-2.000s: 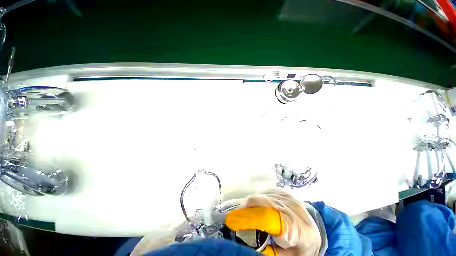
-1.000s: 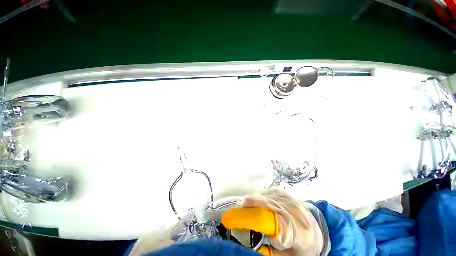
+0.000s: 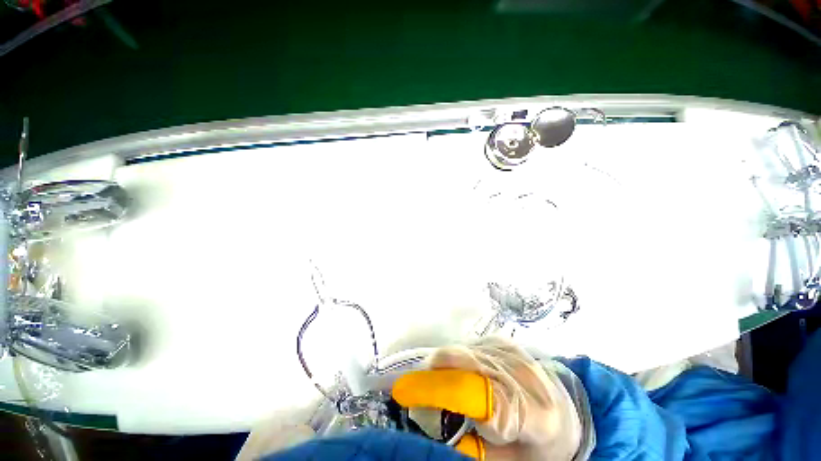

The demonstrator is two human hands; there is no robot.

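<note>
A clear plastic body assembly (image 3: 338,347) with a rounded lobe and a thin pointed tip shows at the bottom centre. Ridged, glittery joints lie at its lower end. My right hand (image 3: 491,396), in a wrinkled translucent glove with yellow-orange finger cots, is closed around a small black tool (image 3: 447,421) at these joints. The tool's tip is not clear. My left hand (image 3: 281,430) shows only as a pale gloved patch at the bottom edge, mostly hidden by a blue sleeve; its fingers and grip cannot be made out.
A clear shell (image 3: 533,297) lies right of centre on the white bench. Behind it stands a dispenser bottle with its round metal lid open (image 3: 511,144). Clear assemblies lie at the left (image 3: 67,333) and right (image 3: 792,225) ends. A green conveyor (image 3: 360,63) runs behind a metal rail.
The assembly has shifted slightly left, and more of its pointed tip shows. My right hand has moved slightly left and stays closed on the tool. The camera view has tilted a little.
</note>
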